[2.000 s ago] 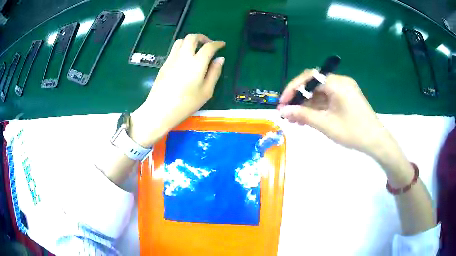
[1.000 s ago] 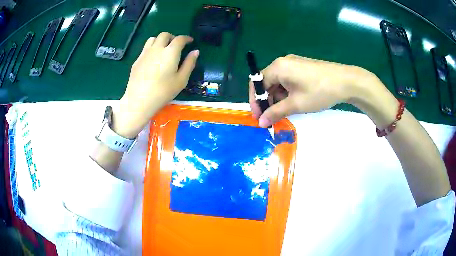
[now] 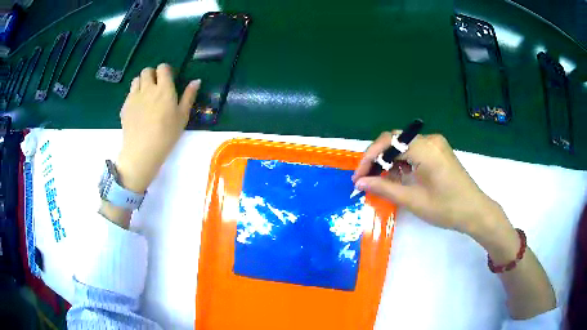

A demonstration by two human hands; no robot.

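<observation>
My right hand point(image 3: 421, 177) holds a slim black pen-shaped tool point(image 3: 400, 147) with white bands like a pencil. Its pale tip is over the upper right corner of a shiny blue sheet point(image 3: 299, 225). The sheet lies in an orange tray point(image 3: 296, 309). My left hand point(image 3: 154, 119) rests beside the left edge of a dark phone middle frame point(image 3: 237, 57) on the green belt, fingers slightly apart, nothing seen in it. Small gold, orange and blue patches show at that frame's bottom end. Whether anything is on the tool's tip is too small to tell.
Several more frames lie along the green belt point(image 3: 335, 64) at the left, and two at the right, one point(image 3: 484, 77) nearer. A white surface point(image 3: 450, 283) with blue-green marks at its left surrounds the tray. Dark red material shows at the right edge.
The dark frame beside my left hand has moved left, and my left hand with it. The right-hand frames have also shifted left. My right hand has moved from the belt's edge to over the tray.
</observation>
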